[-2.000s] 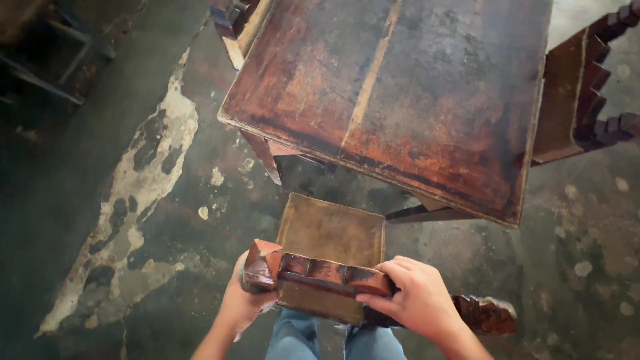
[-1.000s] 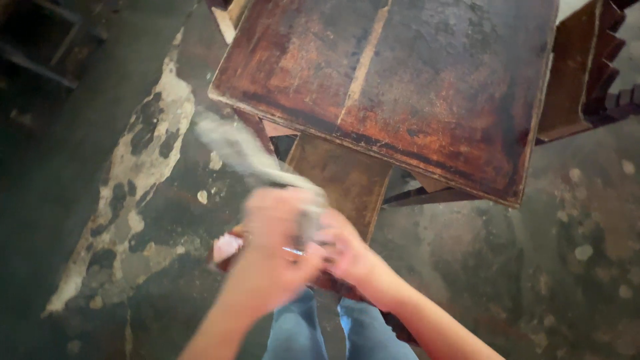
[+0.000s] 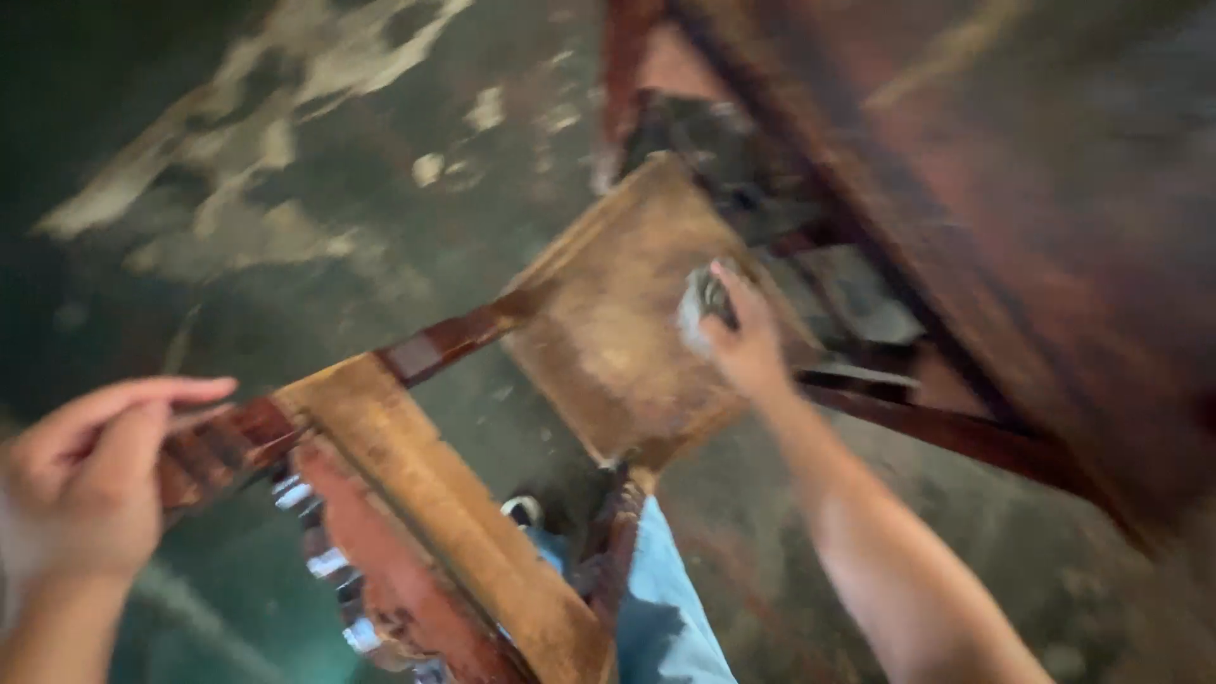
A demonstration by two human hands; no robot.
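Observation:
A wooden chair point(image 3: 456, 494) with a carved backrest stands below me, its square seat point(image 3: 608, 332) turned diagonally in view. My left hand point(image 3: 104, 465) is at the carved top end of a back post point(image 3: 223, 446), thumb and fingers around or against it; the hand is partly blurred. Over the right part of the seat, my right hand point(image 3: 746, 332) holds a crumpled pale cloth point(image 3: 698, 309) against the surface. Motion blur hides the cloth's exact shape and the fingertips.
A worn wooden table point(image 3: 1007, 218) fills the upper right, its edge close to the seat. Beneath it are table legs and a rail point(image 3: 940, 427). My jeans-clad leg point(image 3: 665, 598) and a shoe point(image 3: 522, 511) are near the chair. The floor point(image 3: 380, 190) has pale worn patches.
My hands have moved apart: the right one is now over the seat with the cloth, the left at the chair's back post. The view has turned and the chair looks tilted over diagonally.

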